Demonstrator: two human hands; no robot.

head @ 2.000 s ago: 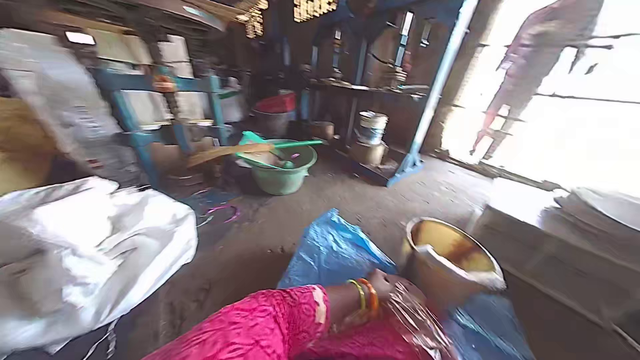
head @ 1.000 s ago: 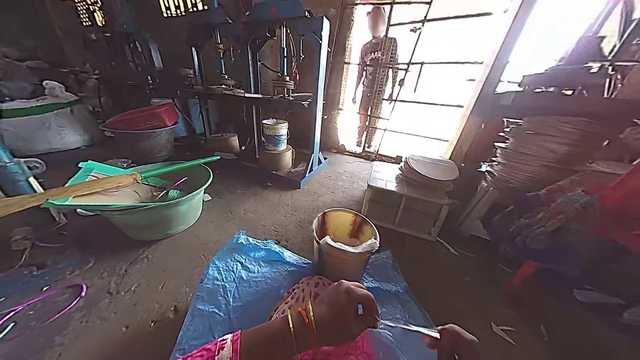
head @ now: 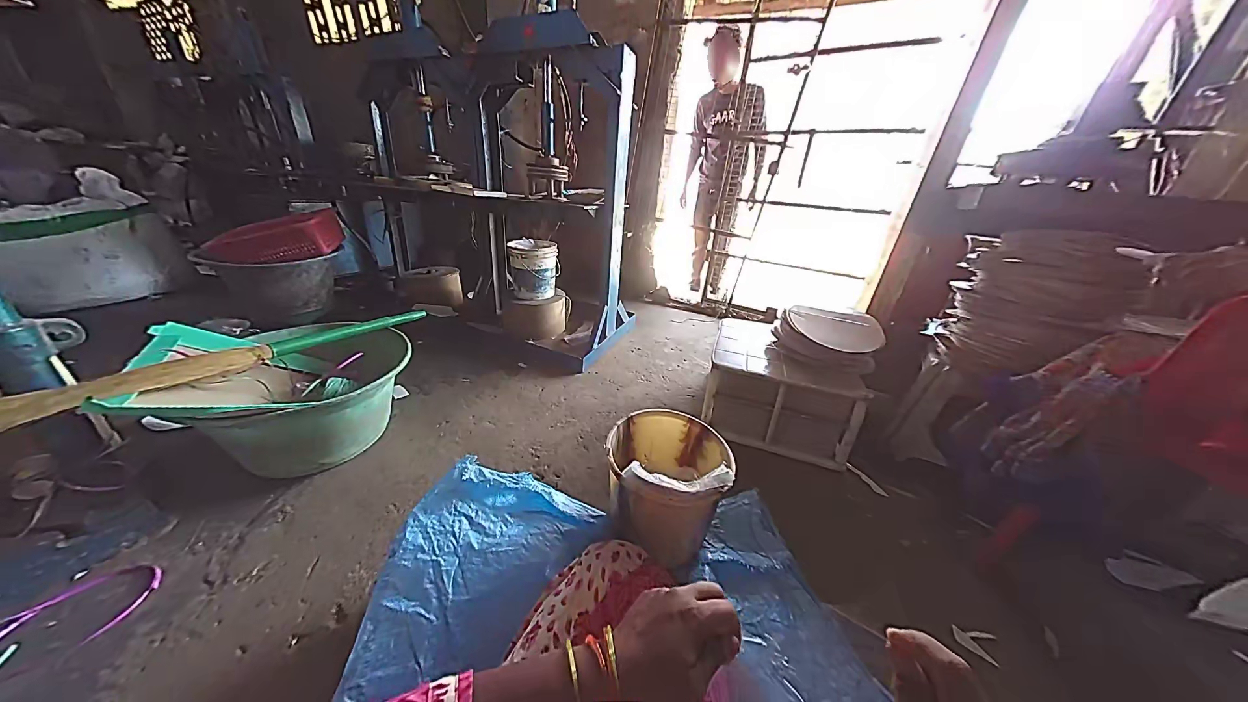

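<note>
My left hand (head: 682,629), with yellow and orange bangles at its wrist, is closed over my lap, where patterned red and cream cloth (head: 595,595) covers the knee. Its fingers hide whatever may be inside. Low at the right, part of my right hand (head: 926,663) shows at the bottom edge, apart from the left; its grip is cut off from view. A worn bucket (head: 673,517) stands just beyond my left hand, stained brown inside, with a whitish sheet folded over its near rim. Under and beside it spreads a blue plastic sheet (head: 468,565).
At left, a green tub (head: 302,439) holds a green tray and a broom-like tool (head: 175,375). Blue-framed presses (head: 614,195) stand behind. Round plates (head: 834,331) lie on a low tiled stand (head: 751,356); more are stacked at right (head: 1053,283). A person (head: 726,146) stands at the barred doorway.
A thin shiny strip showed between my hands one second ago; it is no longer visible. My right hand is now lower, partly out of the frame. The view swung right early on.
</note>
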